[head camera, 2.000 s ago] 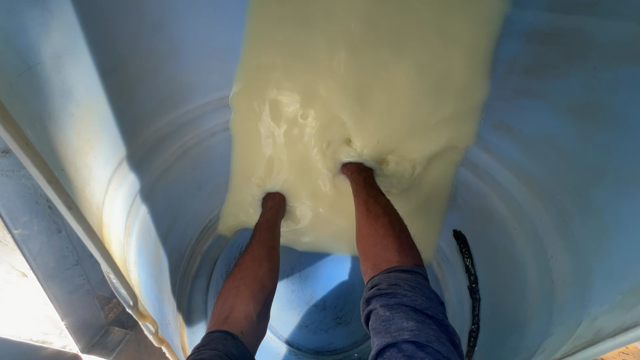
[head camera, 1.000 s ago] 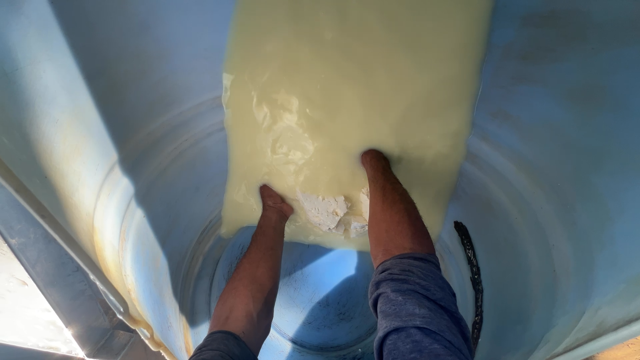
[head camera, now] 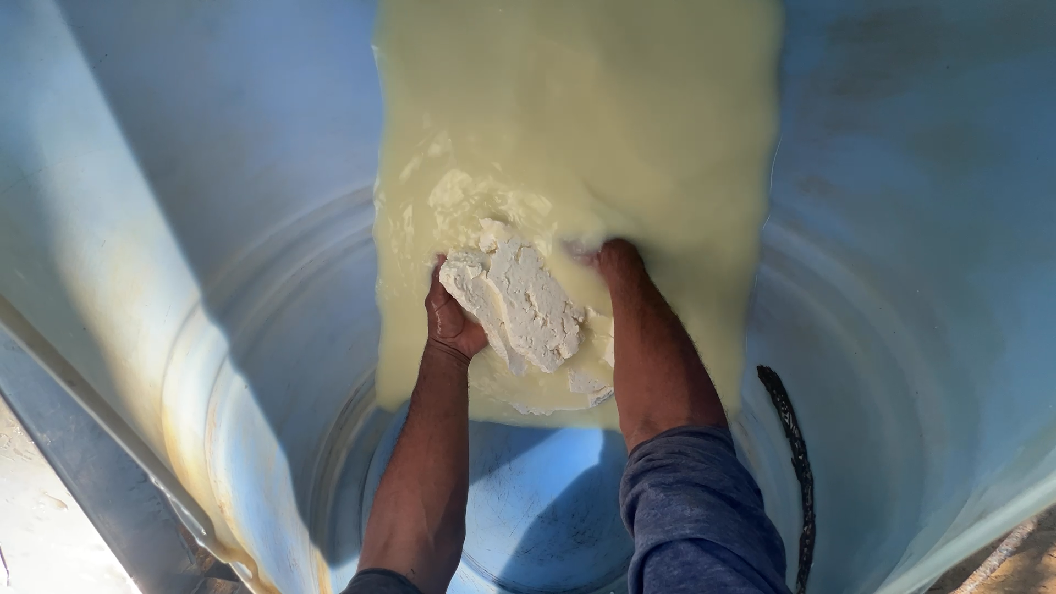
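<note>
A large lump of white curd-like material (head camera: pixel 528 301) shows at the surface of cloudy yellowish liquid (head camera: pixel 660 124) inside a blue plastic tank (head camera: pixel 272 165). Against the lump's left side lies my left hand (head camera: pixel 450 313), its thumb side visible and the rest under or behind the lump. My right hand (head camera: pixel 590 249) is mostly below the surface, right of the lump, so its fingers and anything in them are hidden. Smaller white pieces (head camera: pixel 590 385) float between the lump and my right forearm.
The tank's blue end wall (head camera: pixel 544 495) lies nearest me, between my forearms. A black twisted strip (head camera: pixel 794 462) lies along the right inner wall. Outside the tank's left rim, a grey metal beam (head camera: pixel 82 470) runs diagonally.
The white lump has come up to the surface beside my left hand; a second ago only a smaller part showed between my arms. My right hand has moved down in the view, nearer me.
</note>
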